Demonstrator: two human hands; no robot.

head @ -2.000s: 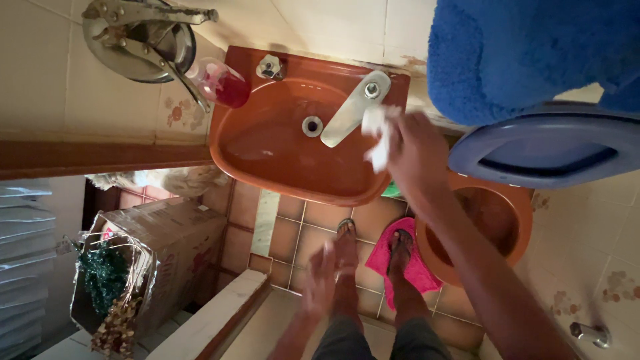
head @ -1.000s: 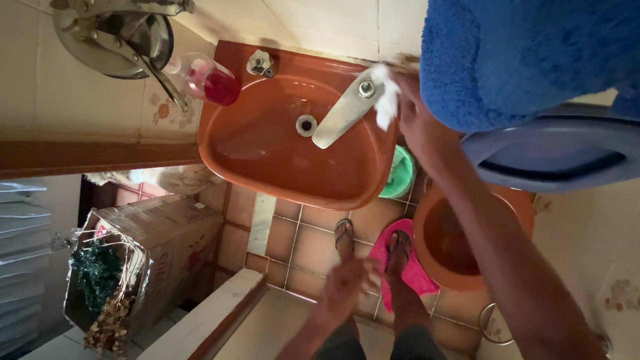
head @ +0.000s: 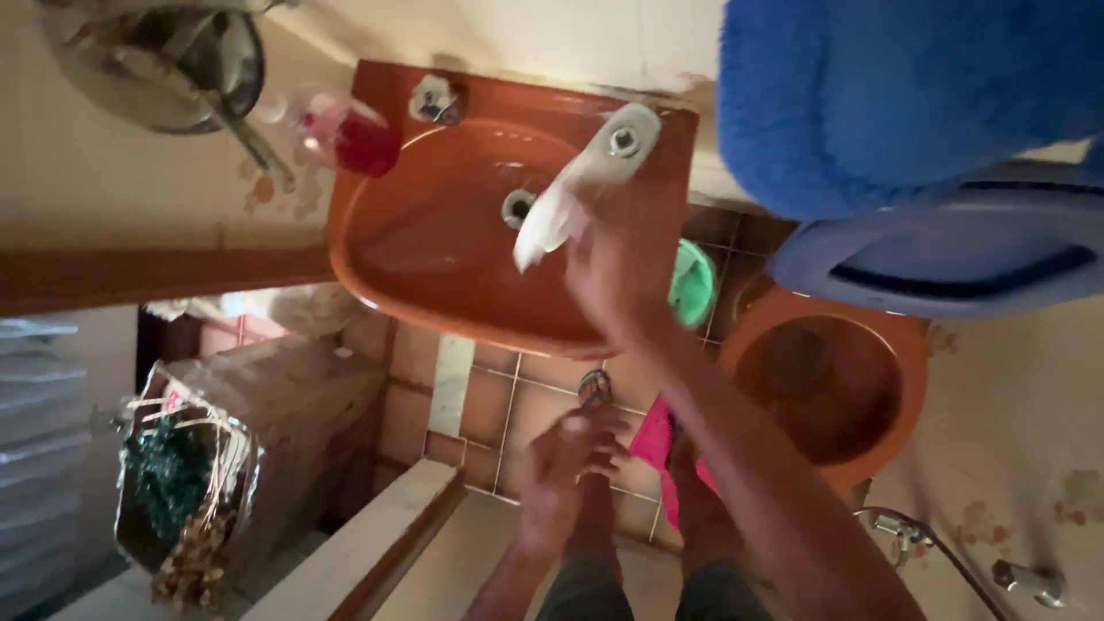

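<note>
My right hand (head: 617,250), blurred, is over the right side of an orange-brown sink basin (head: 414,259) and holds a crumpled white piece of paper or cloth (head: 548,226). The white thing lies against or just over the lower end of the pale faucet (head: 623,142); contact cannot be told. My left hand (head: 569,457) hangs in front of my legs below the sink, fingers spread, holding nothing. At the sink's back left corner are a tap knob (head: 434,99) and a bottle of red liquid (head: 349,138). The drain (head: 518,209) shows in the bowl.
Right of the sink are a green bin (head: 693,285), an orange toilet bowl (head: 819,388), a raised blue-grey lid (head: 949,250) and a blue towel (head: 862,103). A pink cloth (head: 655,444) lies under one foot. A cardboard box (head: 302,423) with dried plants stands left, beyond a door frame.
My right hand has moved with the white thing from the faucet's back end, beside the wall, forward and left over the bowl. My left hand stays low, holding nothing.
</note>
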